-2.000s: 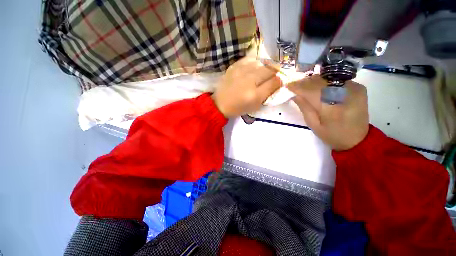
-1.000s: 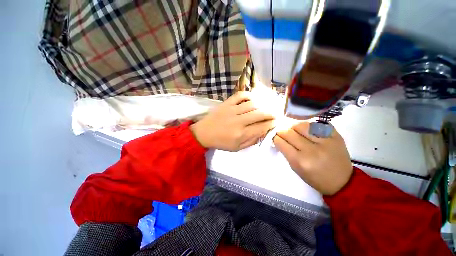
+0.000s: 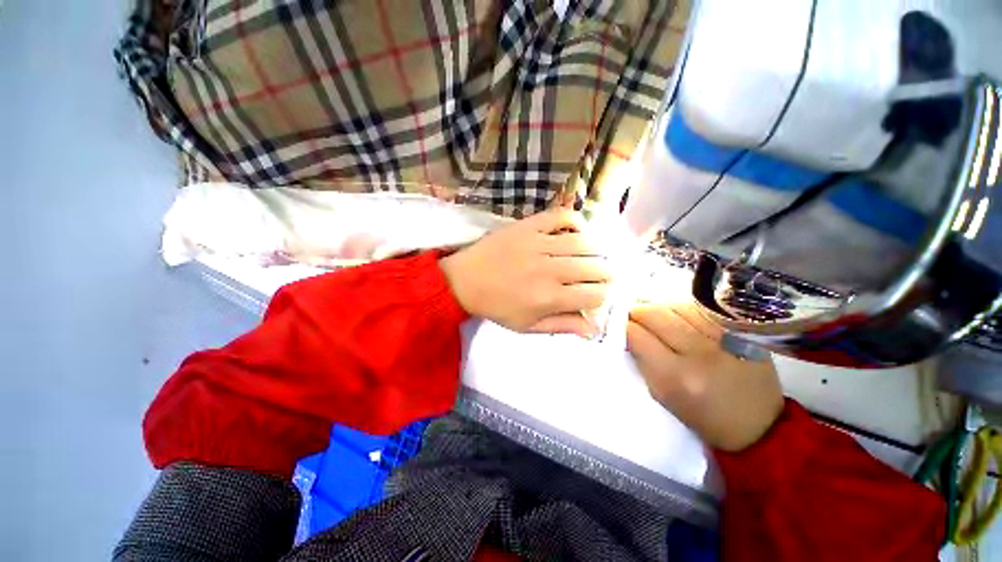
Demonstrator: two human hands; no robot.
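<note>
A tan check garment point(image 3: 363, 99) lies in a heap at the upper left, its cream-white lining point(image 3: 330, 224) along the near edge. My left hand point(image 3: 530, 274) is on the cloth left of the needle area, fingers pointing right. My right hand point(image 3: 703, 373) is just right of it, fingertips at a small pale piece of cloth point(image 3: 612, 318) between the hands. Both hands appear to hold this cloth, though glare washes out the fingertips. The white sewing machine head point(image 3: 758, 121) with a blue stripe stands above; needle and presser foot are lost in glare.
A printed ruler point(image 3: 571, 457) runs along the table's front edge. Green and yellow scissor handles point(image 3: 976, 483) show at the right edge. A blue crate point(image 3: 352, 472) is below, beside the wearer's lap. A pale panel point(image 3: 77, 274) is at left.
The view has shifted, so the machine head now fills more of the upper right. Both hands sit lower in the picture than two seconds ago, still close together at the cloth.
</note>
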